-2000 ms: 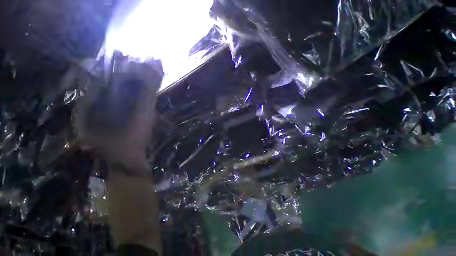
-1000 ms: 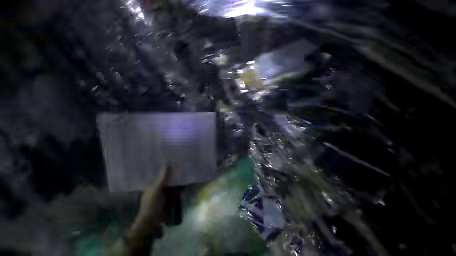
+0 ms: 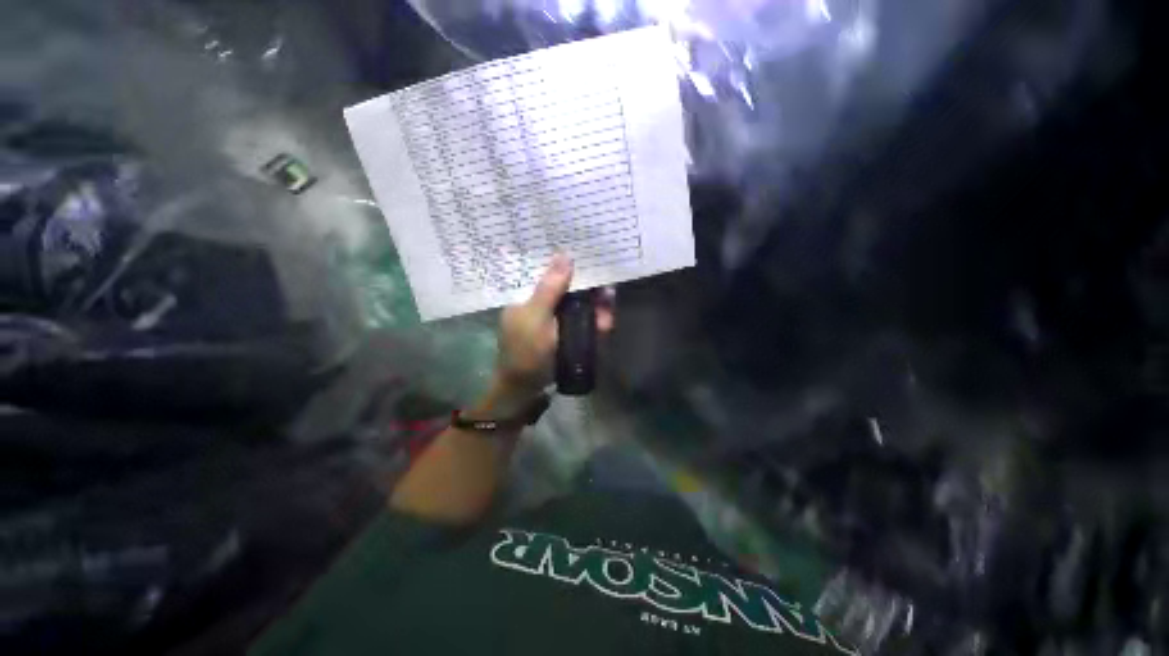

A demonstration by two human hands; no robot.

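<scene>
My left hand [image 3: 532,331] holds a white stock list [image 3: 532,173] with a ruled table, its thumb on the lower edge of the sheet. The same hand also holds a black ribbed flashlight [image 3: 577,346] behind and below the sheet; its front end is hidden by the paper. A dark band is on the wrist. My right hand is not in view.
Dark bagged garments [image 3: 141,346] under shiny film stand on the left. Clear film [image 3: 782,64] glints at the top and right. Green floor [image 3: 468,359] shows between them. A small dark tag [image 3: 289,173] lies at the upper left.
The sheet has moved up and right and is sharper, with its table lines showing. The wearer's forearm and green shirt have come into view.
</scene>
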